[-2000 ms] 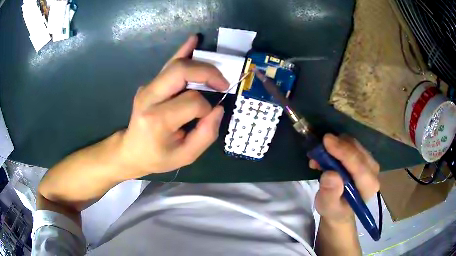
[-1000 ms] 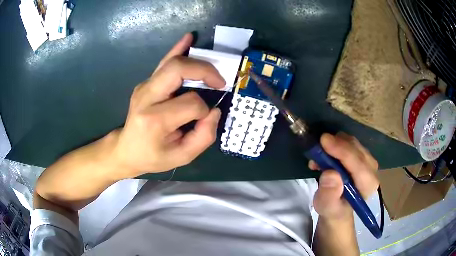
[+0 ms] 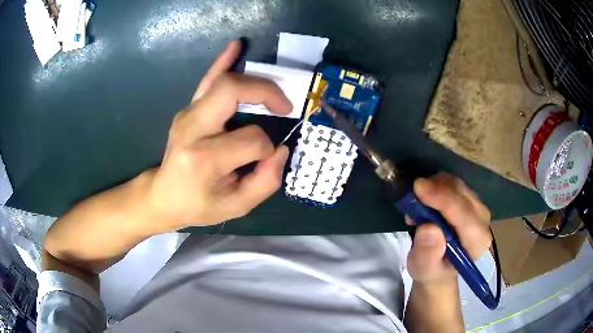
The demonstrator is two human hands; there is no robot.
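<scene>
A blue phone mainboard lies on the dark green mat, its lower half covered by a white dotted keypad sheet. A white LCD module lies at its left edge, with an orange-gold flex cable on the board's pads. A second white piece lies above it. My left hand pinches thin solder wire, its end at the flex cable's lower part; a fingertip is at the LCD module. My right hand grips the blue soldering iron, its tip at the flex cable's lower end.
Several loose white LCD modules lie at the top left. A brown cardboard mat is at the right, with a white and red solder spool at its edge. A brown cardboard piece and black cord are below the spool.
The iron's tip and the solder's end have moved down along the flex cable. The board and white pieces sit slightly further left in view than at first.
</scene>
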